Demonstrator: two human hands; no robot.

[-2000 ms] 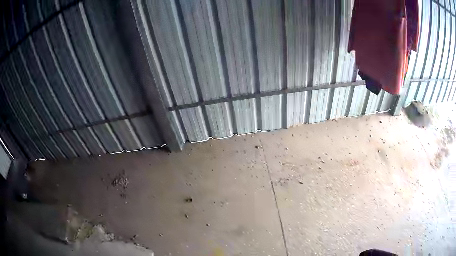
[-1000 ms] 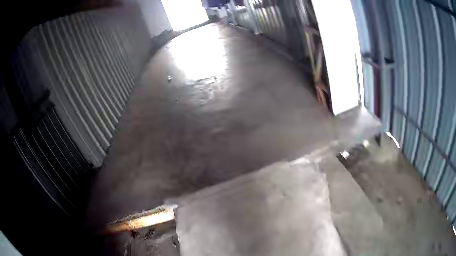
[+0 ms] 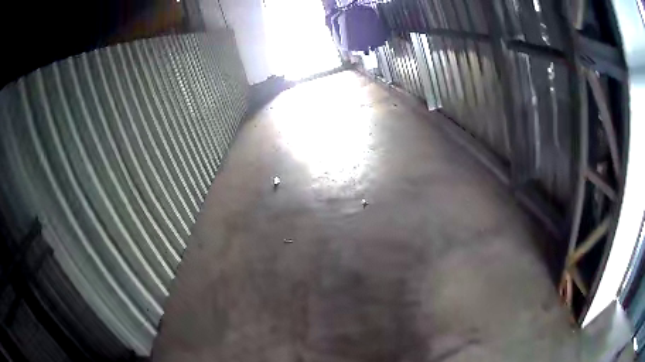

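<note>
Neither of my hands is in the picture. Nearest in front of me is a smooth grey-brown concrete floor (image 3: 318,269) that runs as a passage toward a bright opening (image 3: 300,39) at the far end. A few small pale bits lie on the floor. Light glares off its far part.
Ribbed pale metal sheeting (image 3: 134,155) stands along the left. Dark corrugated sheeting (image 3: 467,85) lines the right, with a steel lattice post (image 3: 590,184) near the right edge. Dark laundry (image 3: 362,30) hangs at the far end. A dark barred frame is at lower left.
The view has turned from the corrugated wall and red hanging cloth to the passage and moved forward along it. The pale slab and step edge have left the bottom of the picture.
</note>
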